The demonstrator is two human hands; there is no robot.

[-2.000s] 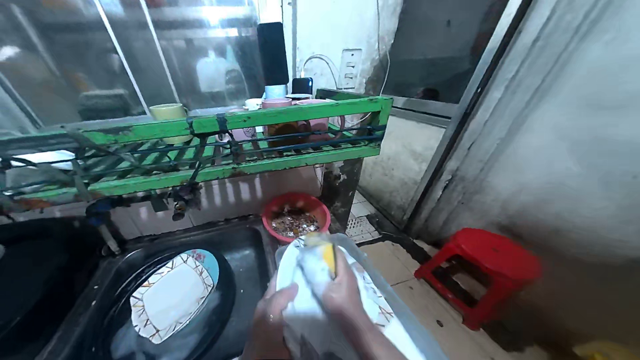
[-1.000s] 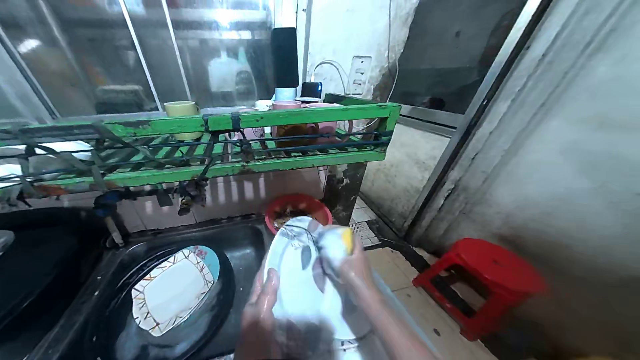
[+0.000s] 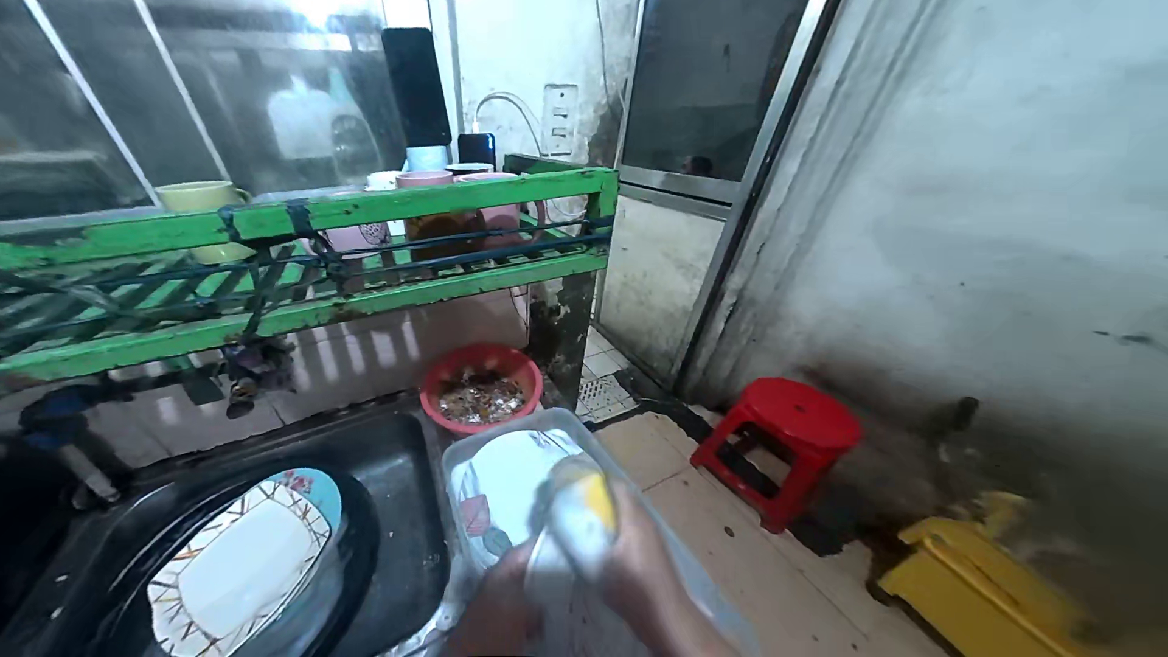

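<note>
Over a clear plastic bin [image 3: 671, 547] my right hand [image 3: 643, 557] grips a blurred white-and-yellow scrubbing sponge [image 3: 584, 511]. My left hand [image 3: 497, 598] is on the edge of a white dish [image 3: 557, 579], blurred by motion, with the sponge against it. Another white plate [image 3: 511, 479] with leaf patterns lies inside the bin. In the black sink at the left, a rectangular patterned plate [image 3: 246, 566] rests on a light blue plate [image 3: 315, 493] in a dark round basin.
A red bowl [image 3: 484, 388] of food scraps stands behind the bin. Above the black sink [image 3: 401, 502] runs a green rack [image 3: 365, 214] with mugs and a phone [image 3: 417, 87]. A red plastic stool [image 3: 785, 447] and a yellow bin [image 3: 985, 584] stand on the floor at the right.
A second ago the large white plate was upright between my hands; now both hands are lower over the bin, and a leaf-patterned plate lies in it. The sponge remains in my right hand.
</note>
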